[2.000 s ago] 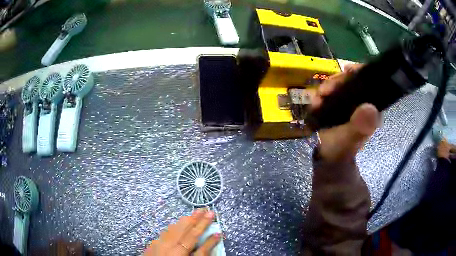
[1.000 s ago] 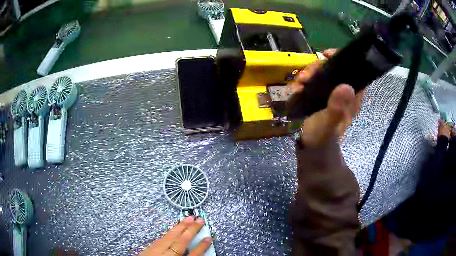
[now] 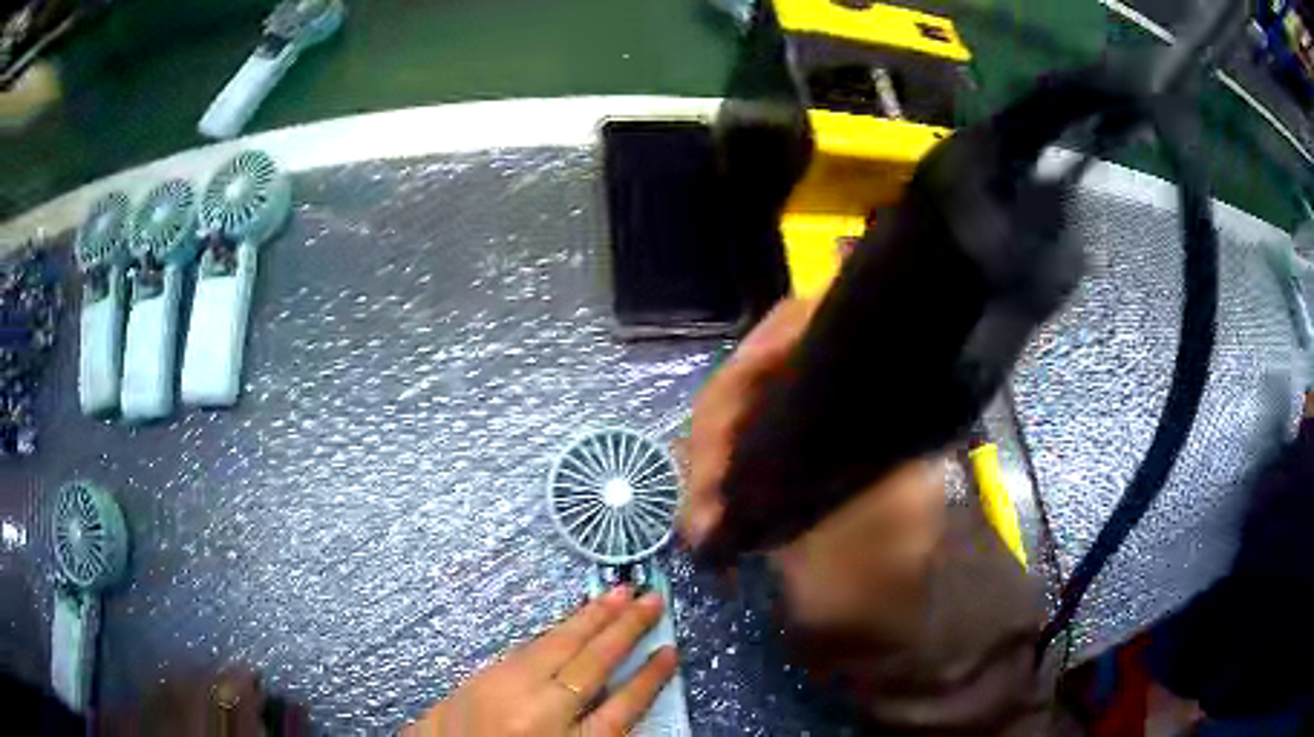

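Observation:
A pale blue-green handheld fan (image 3: 615, 494) lies on the silvery sheet in front of me, round head away from me. My left hand (image 3: 555, 677) lies with its fingers across the fan's handle below the neck, pressing it to the sheet. My right hand (image 3: 807, 497) is closed around the thick black electric screwdriver (image 3: 879, 338), tilted with its lower end just right of the fan head. The hand is blurred and the driver's bit cannot be made out. The yellow screw feeder (image 3: 862, 151) stands behind the driver, partly hidden by it.
A smartphone (image 3: 672, 223) lies left of the feeder. Several fans (image 3: 216, 324) lie at the left, one more (image 3: 87, 540) nearer me. A fan (image 3: 271, 65) lies on the green belt (image 3: 476, 51). A yellow handle (image 3: 997, 504) and black cord (image 3: 1174, 418) are at right.
My right hand has brought the screwdriver from the feeder's front down towards the fan's head. My left hand stays on the fan. The whole view has shifted somewhat.

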